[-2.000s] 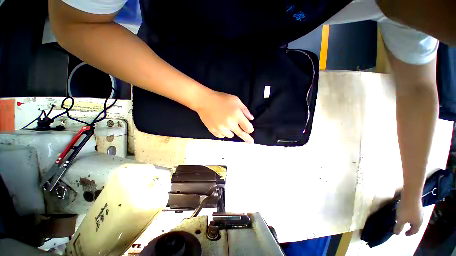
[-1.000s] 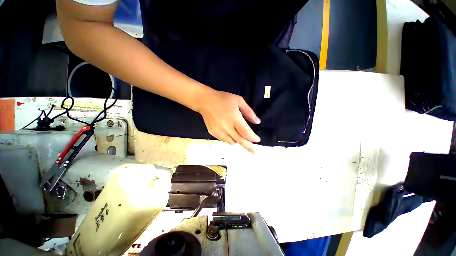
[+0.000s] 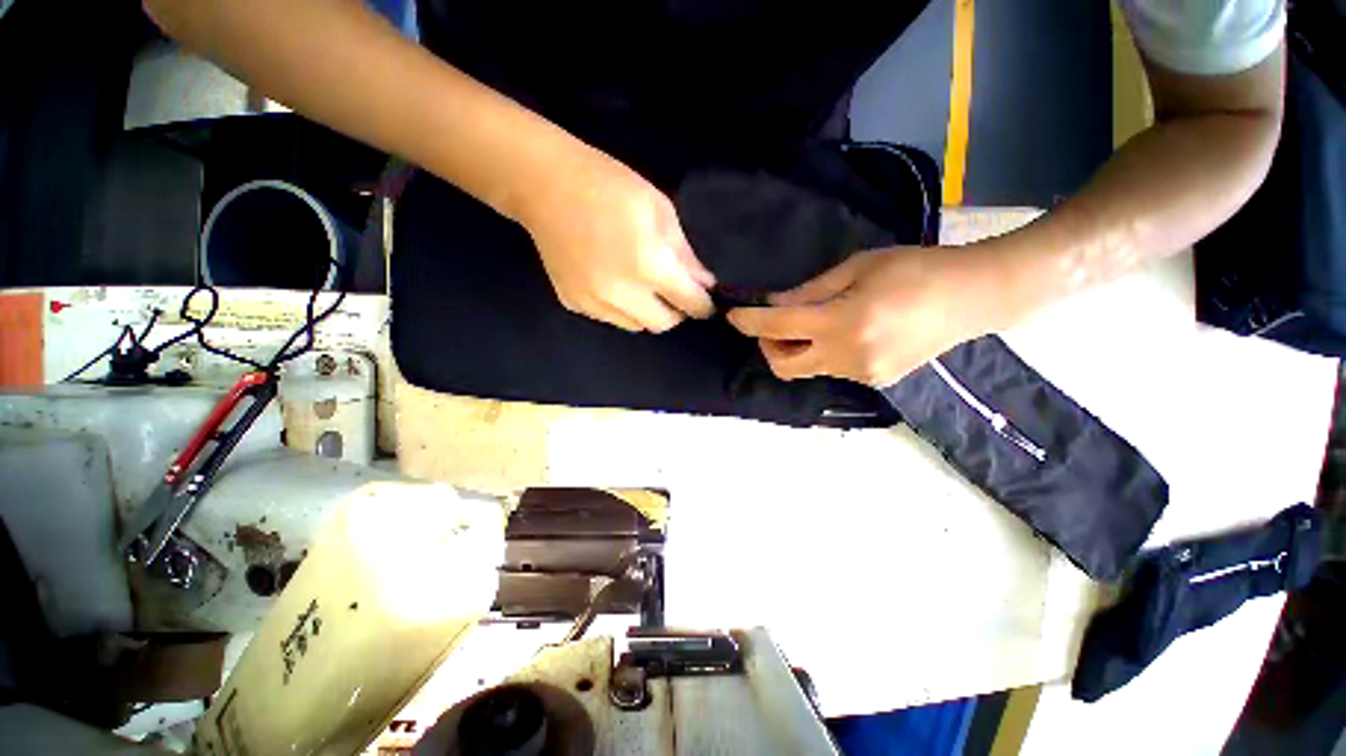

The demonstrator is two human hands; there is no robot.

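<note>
My left hand (image 3: 617,244) and my right hand (image 3: 886,313) meet over my lap, fingertips pinching the edge of a small black fabric piece (image 3: 768,222). A black zippered strip (image 3: 1033,455) with a silvery zipper and pull extends from under my right hand across the pale table; how it joins the pinched piece is hidden. A larger black bag body (image 3: 502,318) with rounded corners lies beneath both hands, partly on the table edge. Its curved pale zipper shows at its right end.
The cream sewing machine head (image 3: 354,606) stands at bottom left, with a dark ridged metal block (image 3: 576,554) beside it. Red-and-silver snips (image 3: 199,451) and black looped handles lie on the machine. Another black zippered piece (image 3: 1196,591) lies at lower right on the pale table (image 3: 886,561).
My right hand has come in from the right with a black zippered piece. My left hand has lifted from the bag body and now pinches the fabric edge. The bag's white label is now covered.
</note>
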